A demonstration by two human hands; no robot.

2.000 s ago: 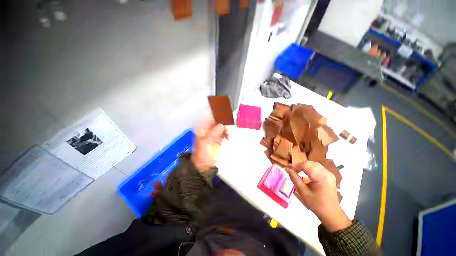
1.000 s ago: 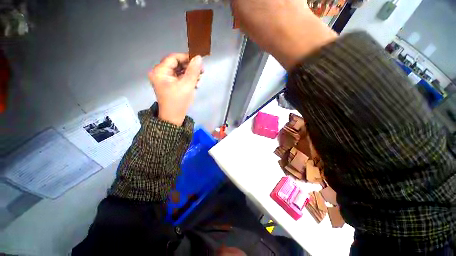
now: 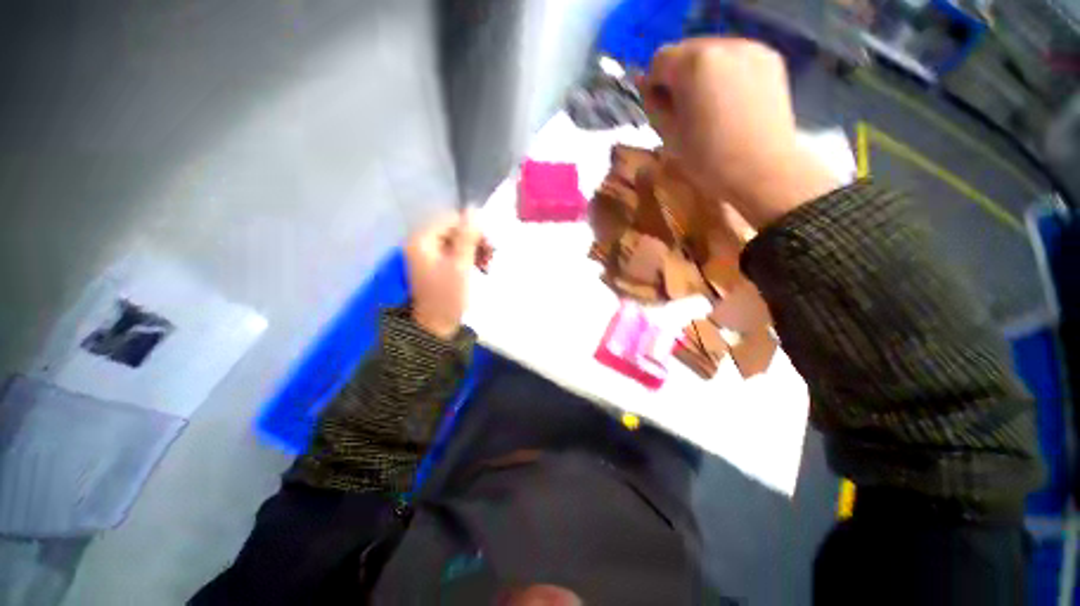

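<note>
My left hand (image 3: 438, 270) is blurred at the left edge of the white table, its fingers curled together. A small reddish-brown bit (image 3: 483, 253) shows beside its fingertips; I cannot tell if the hand holds it. My right hand (image 3: 725, 118) is raised over the far side of the heap of brown pieces (image 3: 645, 219), fingers curled and partly hidden; whether it holds a piece cannot be told. The pink holder with the pale insert (image 3: 636, 343) sits near the table's near edge, with a few brown pieces (image 3: 701, 347) beside it.
A second pink block (image 3: 551, 192) stands at the table's left side. A crumpled dark bag (image 3: 604, 104) lies at the far corner. A blue bin (image 3: 344, 355) is low on the left, by the wall with posted sheets (image 3: 154, 331). Yellow lines mark the floor at right.
My left hand has come down from in front of the wall, and the brown piece it held upright no longer shows clearly. My right hand has come down from the top edge to above the heap.
</note>
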